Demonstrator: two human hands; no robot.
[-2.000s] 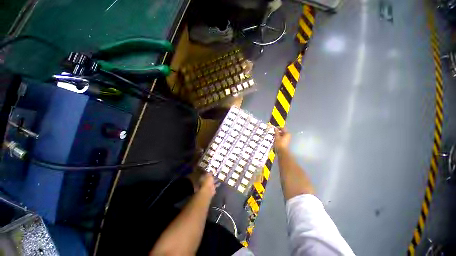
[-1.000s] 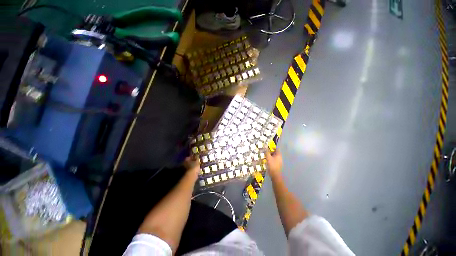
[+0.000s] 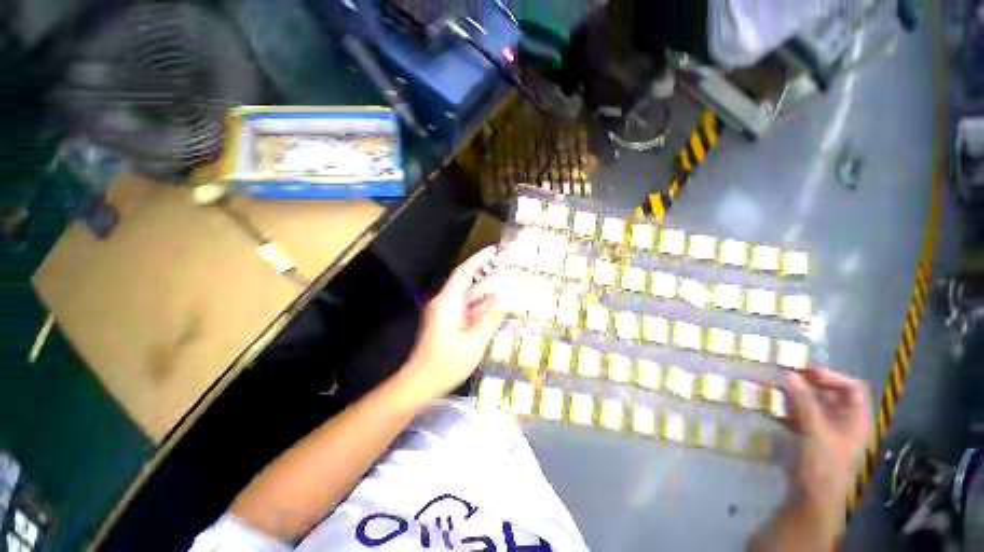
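A clear plastic tray with rows of pale square cells with yellow edges (image 3: 655, 335) is held up over my lap, tilted and close to the camera. My left hand (image 3: 462, 323) holds its left edge. My right hand (image 3: 829, 415) holds its right side near the lower corner and is blurred. Other trays with rows of small pieces (image 3: 536, 160) lie low beyond it, beside the bench, in shadow.
The bench on the left bears a brown cardboard sheet (image 3: 162, 302), a blue-yellow box of silvery shavings (image 3: 318, 156), a round wire-grille fan (image 3: 162, 86) and a blue unit (image 3: 459, 65). Yellow-black tape (image 3: 699, 146) marks the floor.
The view has swung towards the bench, showing the cardboard and fan. The tray of yellow-edged cells is now raised nearer the camera, and my hands are farther apart.
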